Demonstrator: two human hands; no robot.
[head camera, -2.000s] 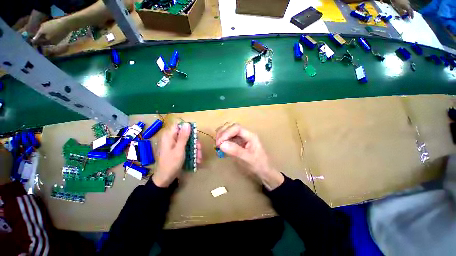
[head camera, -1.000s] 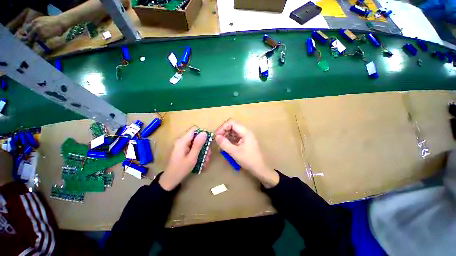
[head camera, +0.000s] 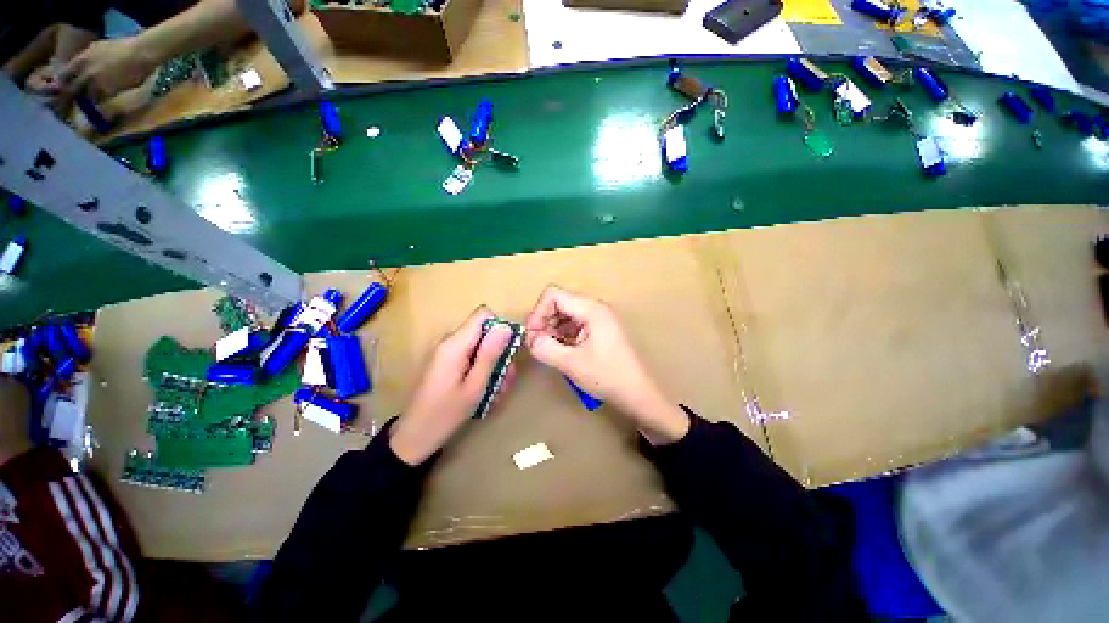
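Observation:
My left hand (head camera: 456, 376) holds a green circuit board strip (head camera: 496, 371), tilted, with its row of pale pads facing right. My right hand (head camera: 590, 349) is at the strip's upper end, fingertips pinched together; the thin wires there are too small to make out clearly. A blue battery cell (head camera: 584, 393) shows partly from under my right hand, the rest hidden by it. A small cream piece (head camera: 533, 455) lies flat on the cardboard sheet (head camera: 632, 487) below my hands.
A pile of green boards (head camera: 201, 420) and blue wired cells (head camera: 345, 365) lies left. A metal upright (head camera: 146, 219) stands front left. The green conveyor belt (head camera: 547, 183) carries scattered cells. Across it are a cardboard box (head camera: 401, 31) and another person's hands (head camera: 91, 76). Other people's sleeves show at both sides.
The strip has tilted and my two hands have come together at its upper end. The blue cell has swung below my right hand and is now more covered. Cells on the belt have shifted right.

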